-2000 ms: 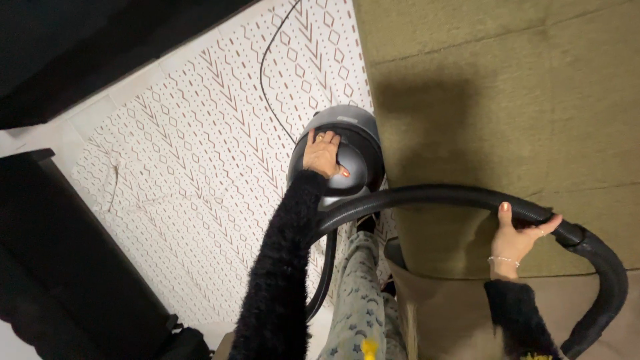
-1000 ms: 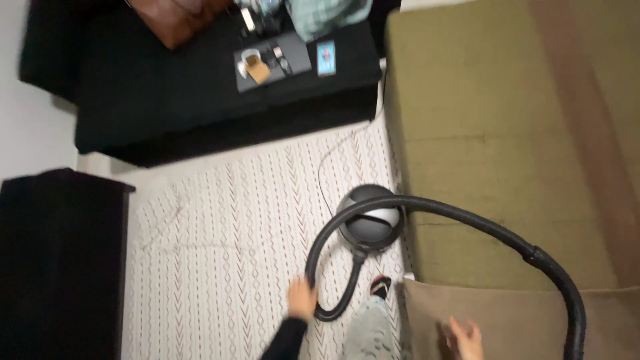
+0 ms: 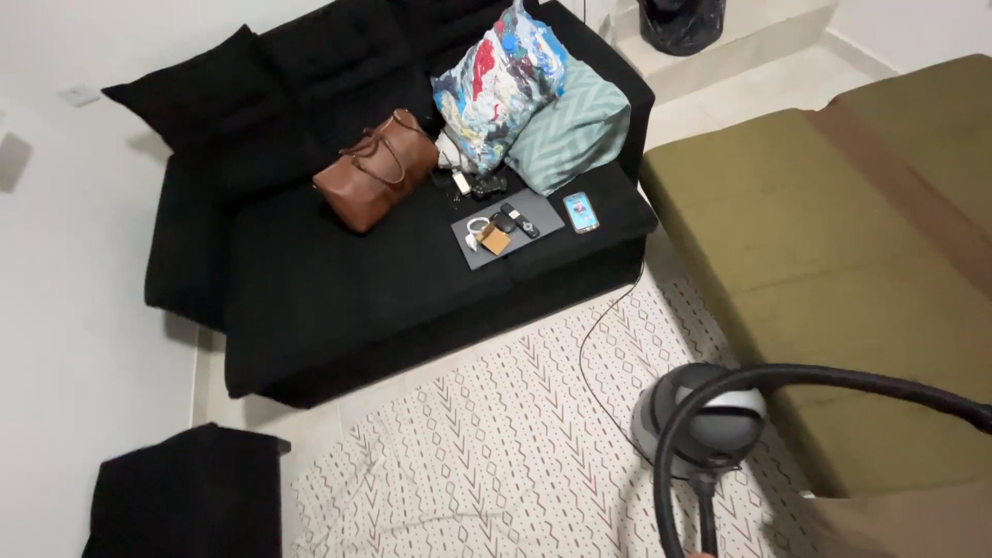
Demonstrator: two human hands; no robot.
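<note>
A grey and black canister vacuum cleaner (image 3: 701, 422) stands on the patterned rug (image 3: 535, 418), beside the olive upholstered piece. Its black corrugated hose (image 3: 666, 480) loops up from the bottom edge and runs right across the olive cushion. A thin black cord (image 3: 583, 360) trails from the vacuum toward the black sofa. Only a sliver of a hand (image 3: 701, 555), seemingly my left, shows at the bottom edge by the hose; whether it grips the hose is hidden. My right hand is out of the frame.
The black sofa (image 3: 349, 310) holds a brown leather bag (image 3: 376, 170), cushions, a grey laptop (image 3: 508, 229) with small items on it, and a phone (image 3: 581, 213). Olive upholstery (image 3: 814, 256) bounds the right side. Black furniture (image 3: 186, 496) stands lower left; a black bin bag (image 3: 682, 23) is at the top.
My left hand has left the vacuum's top, where it was two seconds ago. My right hand, on the hose then, has gone out of view. The view has swung up toward the sofa.
</note>
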